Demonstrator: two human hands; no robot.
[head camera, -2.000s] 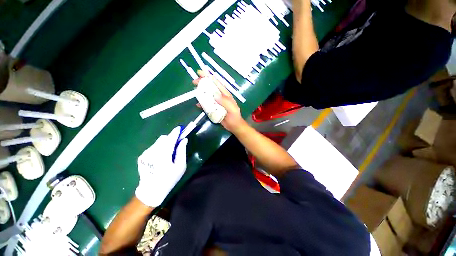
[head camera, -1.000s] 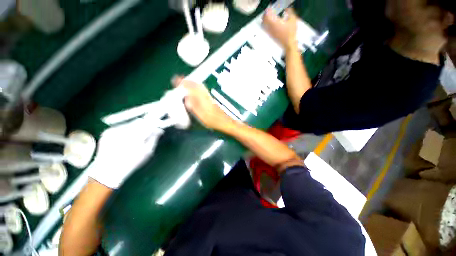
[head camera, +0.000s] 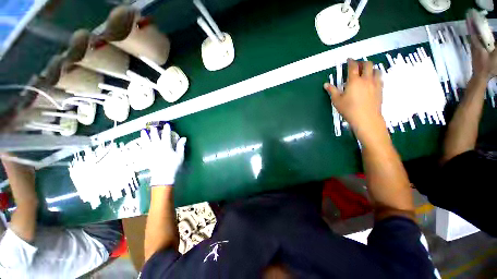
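My left hand (head camera: 164, 157), in a white glove, lies palm down over off-white plastic pieces at the right end of the left strip pile (head camera: 103, 171). A small blue part (head camera: 158, 125) shows at its fingertips; whether it grips anything is hidden. My bare right hand (head camera: 358, 95) is spread with fingers apart at the left edge of the right pile of white strips (head camera: 414, 90). A few strips lie under and beside its fingers. A base with two strips (head camera: 218, 52) lies beyond the white band (head camera: 261, 82); another such base (head camera: 337, 24) lies farther right.
Several base-and-strip pieces (head camera: 173, 84) and beige tapered housings (head camera: 139, 38) line the far left. A carton of small fittings (head camera: 194, 224) sits below the bench edge. Another worker's hand at right holds a base (head camera: 480, 30). A person in white (head camera: 60, 253) is at lower left.
The view has swung left. The strip and base piece are no longer between my hands. My gloved hand has moved to the left pile, my right hand to the right pile.
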